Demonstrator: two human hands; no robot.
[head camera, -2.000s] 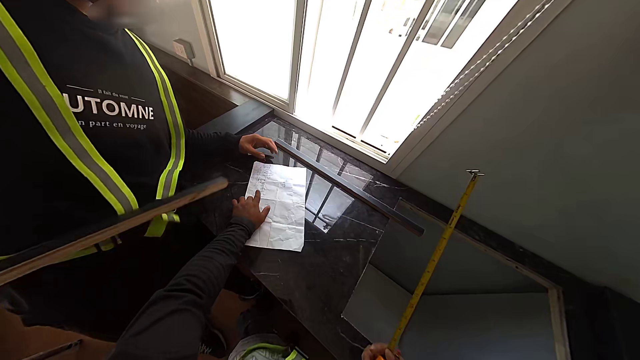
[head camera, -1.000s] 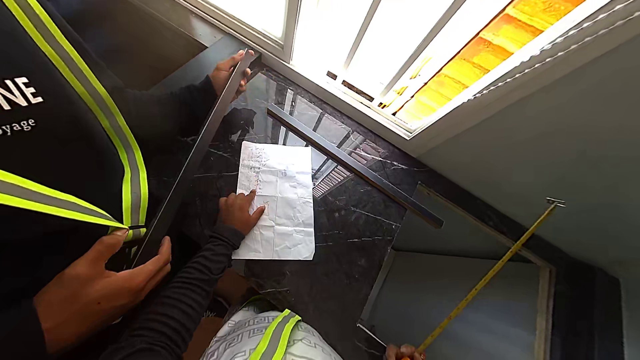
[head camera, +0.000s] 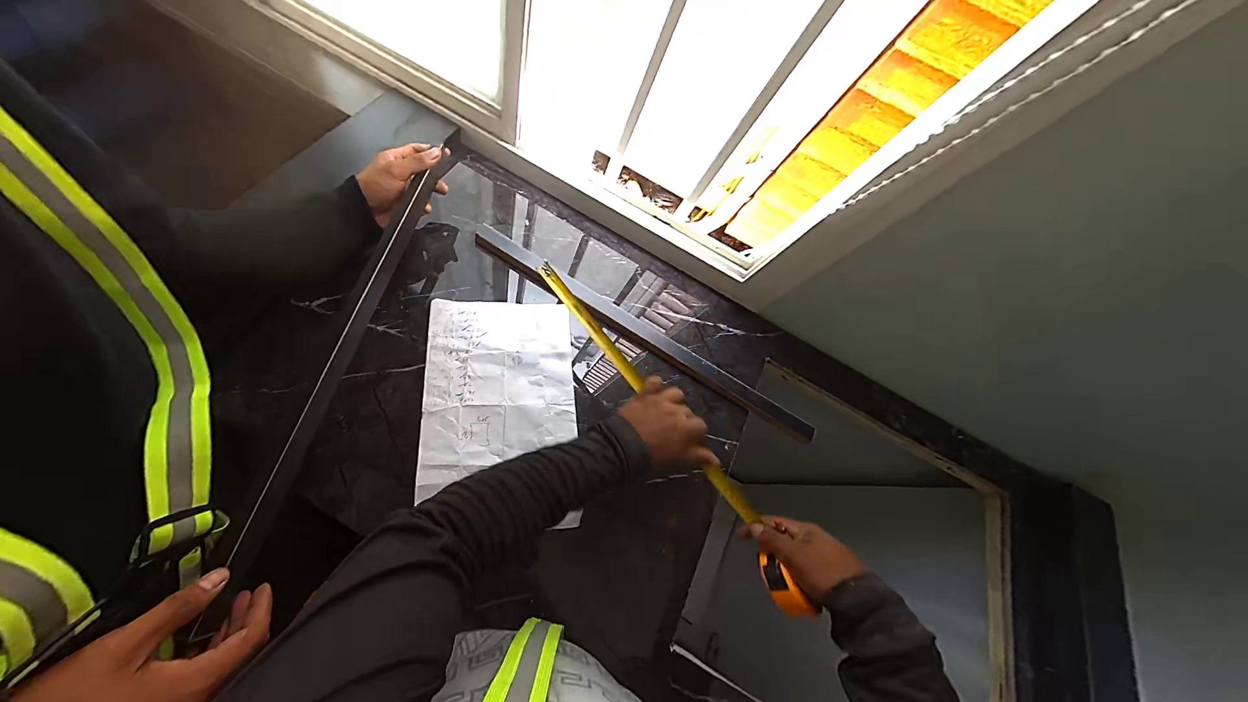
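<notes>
My left hand (head camera: 668, 424) is closed around the yellow blade of a tape measure (head camera: 609, 351). My right hand (head camera: 804, 561) grips its orange and black case (head camera: 783, 585). The blade's hooked end lies over a dark metal bar (head camera: 682, 361) on the black marble-look surface (head camera: 624, 546). Left of my left hand, a creased sheet of paper (head camera: 497, 390) with handwriting and a small sketch lies flat, partly covered by my sleeve. A co-worker at the left holds a second long dark bar (head camera: 341, 361) with one hand near each end.
A window (head camera: 673, 127) with pale bars rises beyond the surface. A framed panel or opening (head camera: 858, 546) lies to the lower right, beside a grey wall (head camera: 1024, 263). The co-worker's reflective vest (head camera: 180, 419) is close at the left.
My left hand has left the paper and taken hold of the tape blade. The tape has swung left from over the framed area to the loose bar, and my right hand has come further into view.
</notes>
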